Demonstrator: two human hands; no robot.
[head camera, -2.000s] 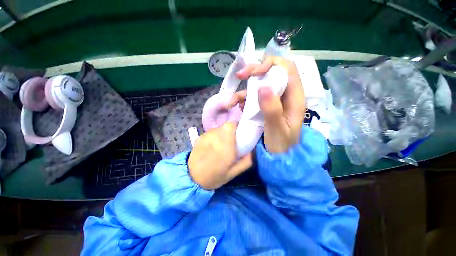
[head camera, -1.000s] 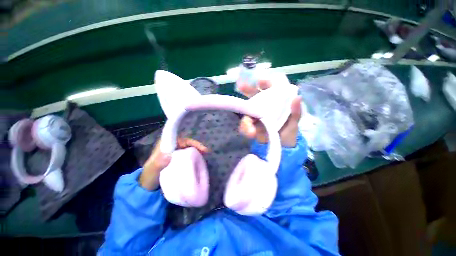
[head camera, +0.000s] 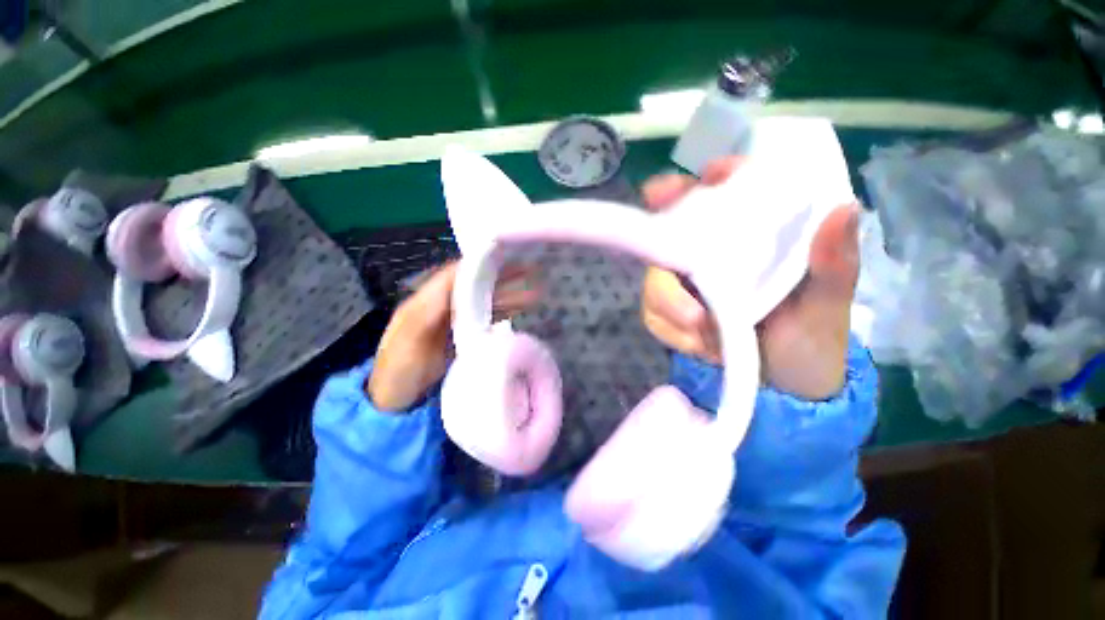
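The white and pink cat-ear headphones (head camera: 588, 224) are held up in front of me, headband away from me and both ear cups towards me. My left hand (head camera: 424, 333) holds the left side of the headband above the cup. My right hand (head camera: 794, 309) is at the right side of the headband, with a bright white wiping cloth (head camera: 794, 182) in its fingers over the right cat ear. The cloth and ear merge in glare, so their border is hard to tell. A grey speckled sheet (head camera: 606, 327) lies beneath.
Several cat-ear headphones (head camera: 218, 248) lie on grey sheets at the left. A round tin (head camera: 582, 151) and a small bottle (head camera: 717, 121) with a metallic top stand at the back. Clear plastic bags (head camera: 969, 279) are heaped at the right. A black mat (head camera: 394, 260) shows behind my left hand.
The headphones have turned from a cup-side grip to headband away from me, then tilted, with the right cup lower. The cloth now shows large over the right ear. The view has shifted.
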